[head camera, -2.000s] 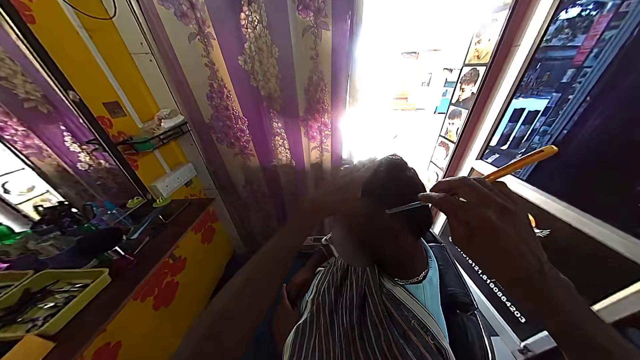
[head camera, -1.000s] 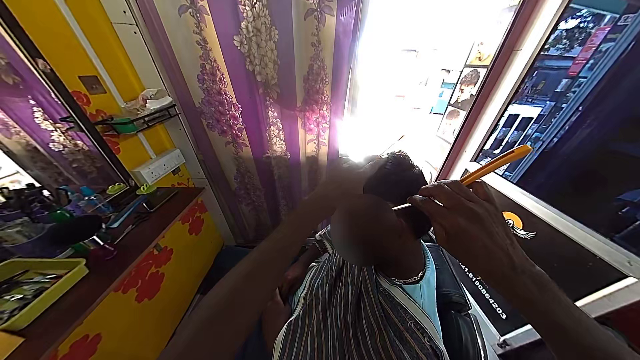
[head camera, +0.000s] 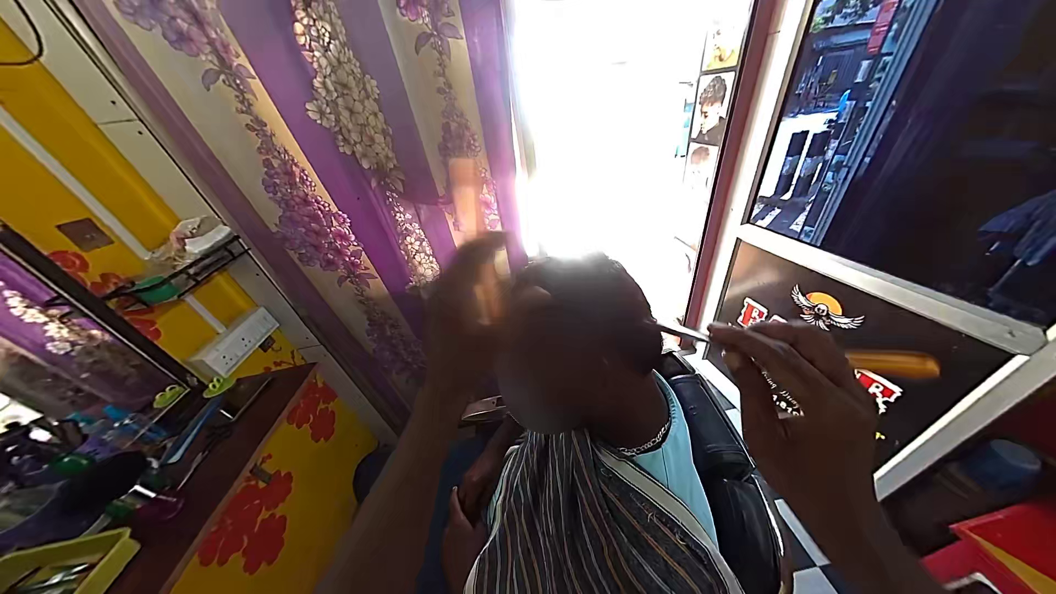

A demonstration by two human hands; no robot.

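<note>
A seated person's head (head camera: 577,330), tilted down, is in the middle of the head view, with a striped cape (head camera: 569,511) over the body. My right hand (head camera: 800,388), at the right of the head, grips a straight razor (head camera: 895,363) with an orange handle. Its thin metal blade points left, its tip close to the hair at the side of the head. My left hand (head camera: 470,305) is raised at the left side of the head, blurred by motion. A pale orange blur shows above its fingers; whether the hand holds anything cannot be made out.
A black chair (head camera: 722,445) stands behind the person's shoulder. At left are a counter (head camera: 239,462) with bottles and tools, a yellow-green tray (head camera: 107,561) and a wire shelf (head camera: 190,268). A floral curtain (head camera: 330,165) hangs ahead; a framed glass door (head camera: 899,272) is at right.
My left hand has lifted from the hair to the left side of the head. The razor's handle has swung down from its raised slant to nearly level. The view has shifted closer.
</note>
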